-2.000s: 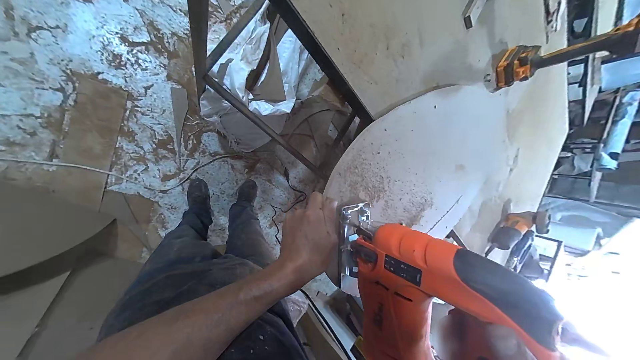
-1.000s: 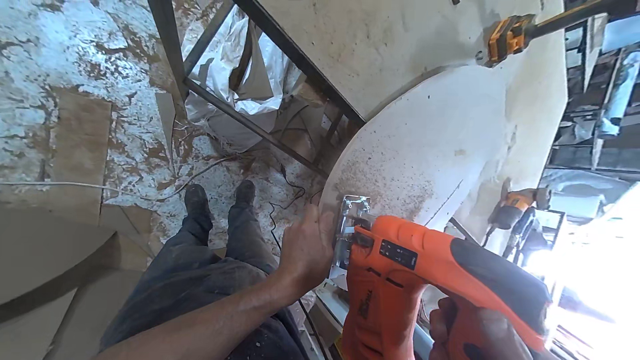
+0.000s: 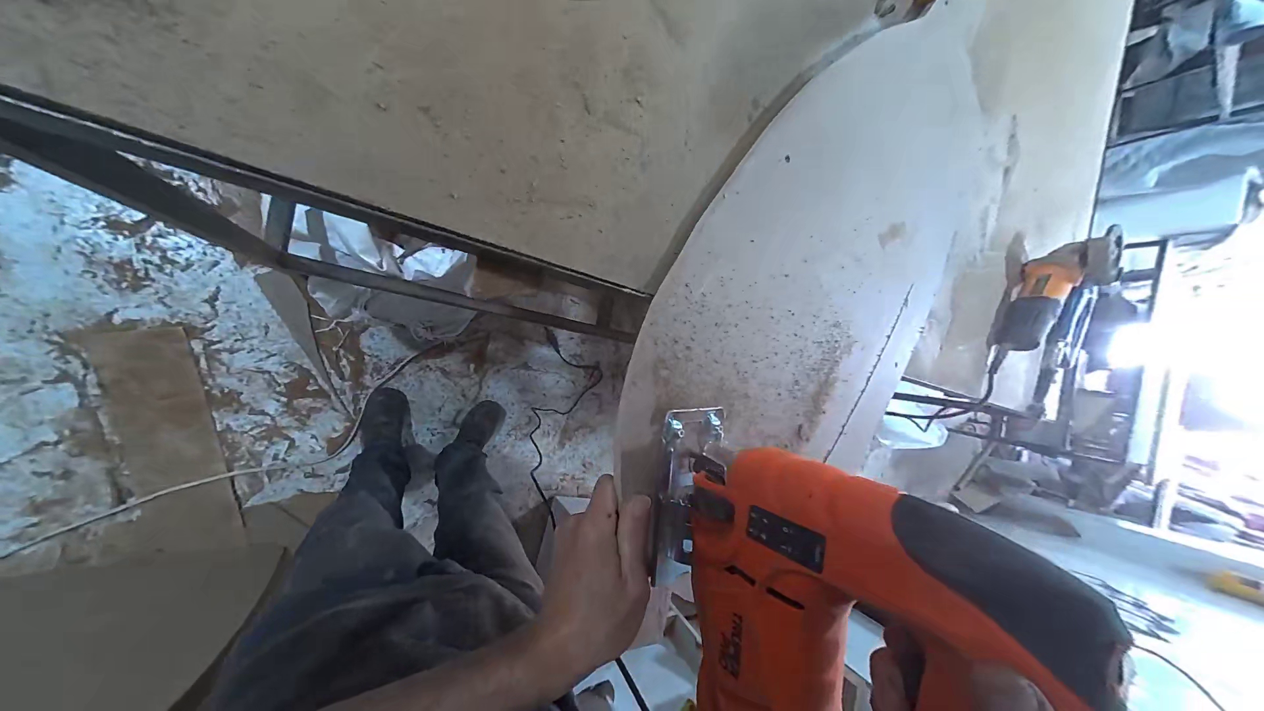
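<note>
An orange and black Truper jigsaw (image 3: 790, 553) rests with its metal base plate on a pale curved board (image 3: 770, 267) near the board's lower edge. My right hand (image 3: 948, 671), partly cut off by the bottom of the head view, is wrapped around the jigsaw's handle. Beside the base plate, my left hand (image 3: 602, 568) grips the board's edge, its fingers and thumb close to the tool. The blade is hidden under the jigsaw. A dark line runs along the board to the right of the tool.
The board lies on a larger tan tabletop (image 3: 474, 128) with a dark metal frame (image 3: 395, 286). An orange and black corded power tool (image 3: 1037, 296) sits at the table's right edge. A pale cable (image 3: 188, 484) crosses the littered floor, near my boots.
The view has shifted considerably, bringing the board's edge and tabletop closer. The jigsaw stays near the board's lower edge, with my left hand still beside it.
</note>
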